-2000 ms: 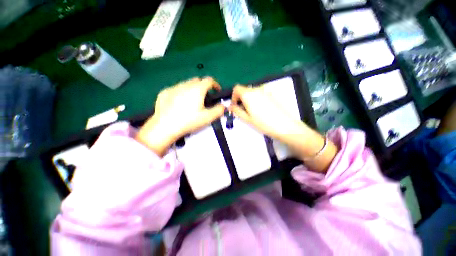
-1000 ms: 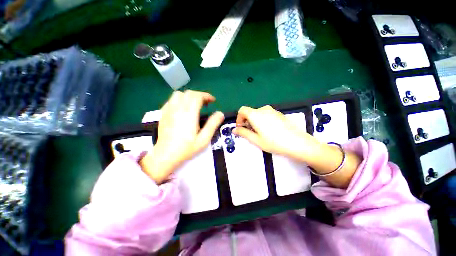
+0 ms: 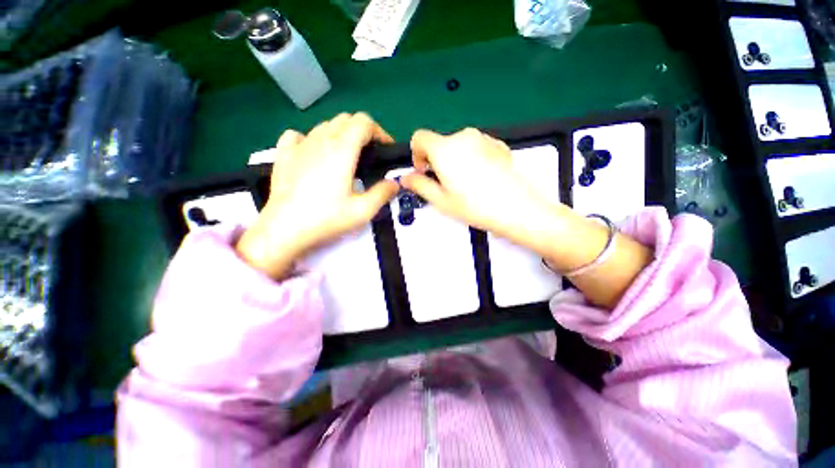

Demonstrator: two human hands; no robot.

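Note:
A black carrier tray (image 3: 656,164) lies across the green bench with white phone back covers in its slots. My hands meet over the top corner of the middle cover (image 3: 441,274), at its black camera cluster (image 3: 407,206). My left hand (image 3: 320,183) comes from the left, its thumb tip by the cluster's upper edge. My right hand (image 3: 471,178) comes from the right with thumb and index finger close together at the cluster. Whether either hand pinches a small part is too small to tell. The hands partly hide the neighbouring covers and the upper part of the cluster.
A white bottle (image 3: 298,73) with a metal cap stands behind the tray. A black lens ring (image 3: 452,84) lies on the mat. Bagged blister trays (image 3: 110,119) are stacked at left. A second carrier tray (image 3: 764,196) stands at right, with clear film (image 3: 700,174) between the trays.
The view has shifted, so the tray sits differently in the picture. The clear piece seen at the cluster beside my left thumb one second ago no longer shows. Both hands stay at the middle cover.

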